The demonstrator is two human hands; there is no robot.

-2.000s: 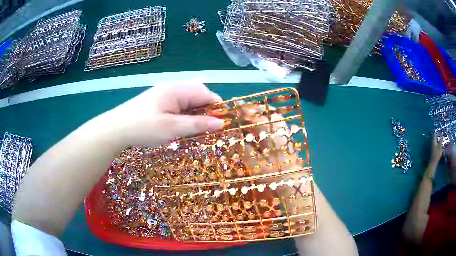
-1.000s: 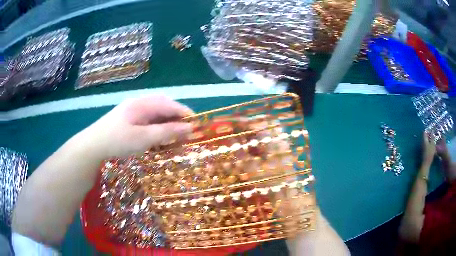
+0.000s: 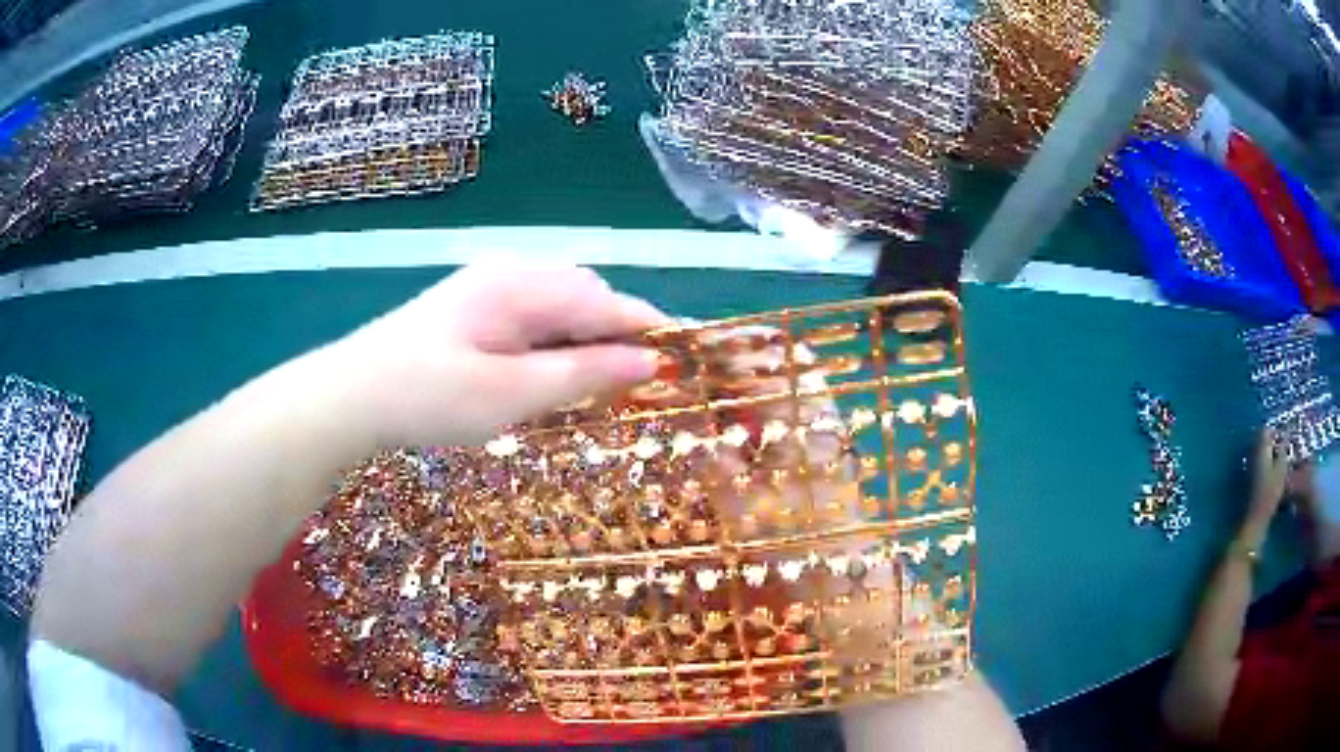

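A gold sprue frame (image 3: pixel 735 558) with rows of small gold parts is held tilted over a red basin (image 3: pixel 294 661). My left hand (image 3: pixel 544 338) grips its upper left edge, thumb in front of the bars. My right hand (image 3: pixel 808 470) is behind the frame, seen through the lattice; its forearm comes up from the lower right. It supports the frame from behind, and its fingers are partly hidden. Loose shiny parts (image 3: pixel 397 588) in gold and silver fill the basin's visible left side.
Silver frame stacks (image 3: pixel 382 118) lie at the far left, another (image 3: pixel 41 470) at the left edge. A large frame stack (image 3: pixel 823 103) lies beyond the pale strip (image 3: pixel 441 253), near a grey post (image 3: pixel 1065 162). A blue tray (image 3: pixel 1161 221) and a person's arm (image 3: pixel 1234 588) are at right.
The gold frame has shifted slightly right from both earlier frames, with my right hand still behind it. My left hand stays on its upper edge. The camera view has also shifted a little.
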